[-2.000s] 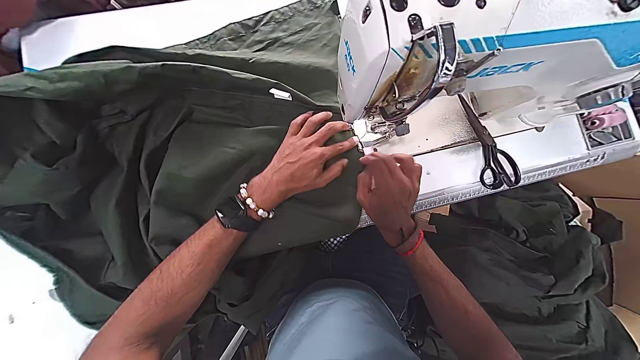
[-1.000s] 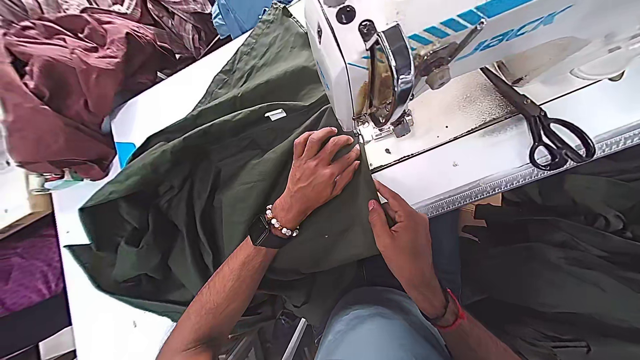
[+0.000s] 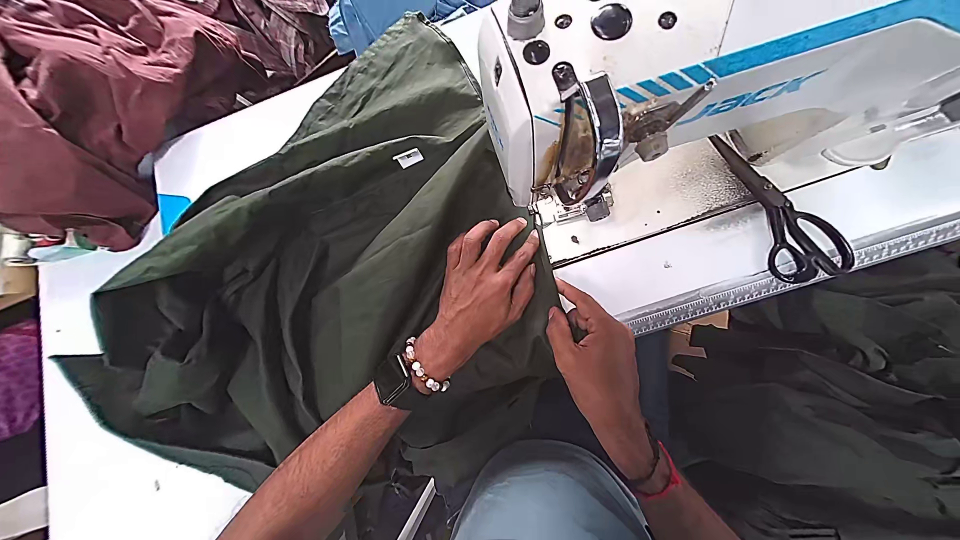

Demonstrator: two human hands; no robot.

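Dark green fabric [image 3: 337,277] lies spread over the white table, its right edge running under the presser foot [image 3: 559,210] of a Jack sewing machine [image 3: 675,67]. My left hand [image 3: 487,292] rests flat on the cloth just below the foot, fingers slightly spread and pointing at it. Lower down along the same edge, my right hand [image 3: 596,352] pinches the fabric between thumb and forefinger. A small white tag [image 3: 409,157] shows on the cloth. The needle tip cannot be made out clearly.
Black-handled scissors [image 3: 806,240] lie at the right, their blades partly behind the machine. A ruler tape [image 3: 750,289] lines the table's front edge. More dark green cloth [image 3: 817,420] hangs at the lower right. Maroon fabric [image 3: 97,105] is heaped at the upper left.
Two seconds ago my right hand was close to the presser foot; it is now lower along the fabric edge, with the thumb showing. The view has shifted.
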